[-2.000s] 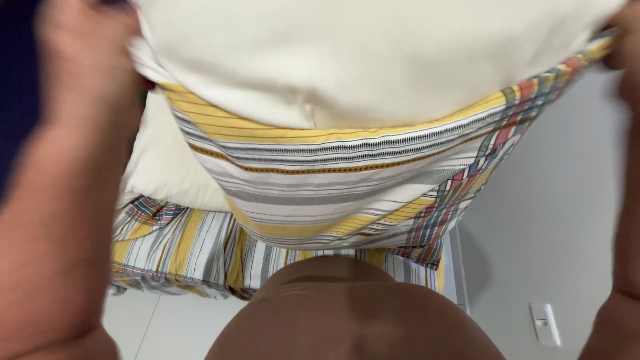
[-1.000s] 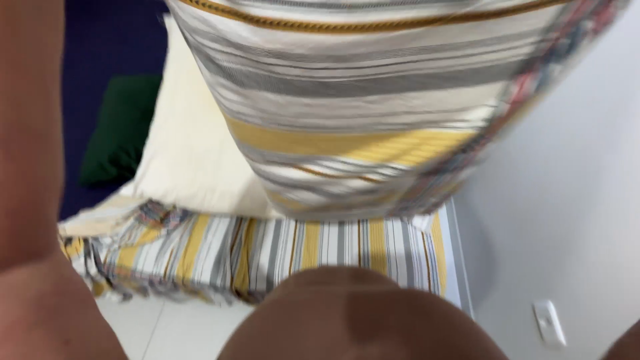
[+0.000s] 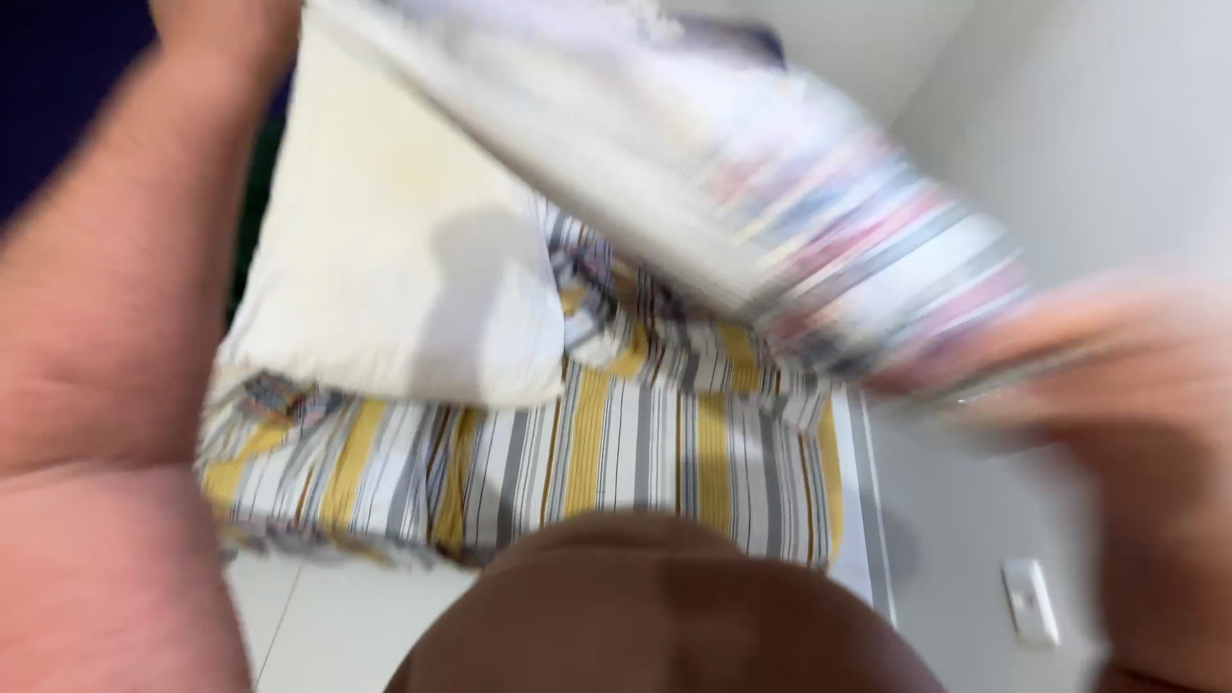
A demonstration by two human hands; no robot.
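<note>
A striped pillowcase (image 3: 866,241) with a pale side and red, blue and white stripes is blurred by motion, slanting from the upper left down to the right. My right hand (image 3: 1030,356) is shut on its lower right end. My left hand (image 3: 231,29) is at the top left, near the cloth's upper end; its fingers are cut off by the frame, so its hold cannot be told. Whether a pillow is inside the cloth is not clear. Below lies a cream pillow (image 3: 395,250) on a bed with a striped sheet (image 3: 626,452).
A grey-white wall (image 3: 1088,164) with a white wall plate (image 3: 1030,602) runs along the right. Pale floor tiles (image 3: 337,616) show below the bed. Dark blue fabric (image 3: 67,77) fills the top left. Rumpled striped cloth (image 3: 654,318) lies beside the cream pillow.
The striped pillowcase has swung from hanging broadly in front of me to a slant at the upper right. My right hand has come lower into view. More of the cream pillow and bed shows.
</note>
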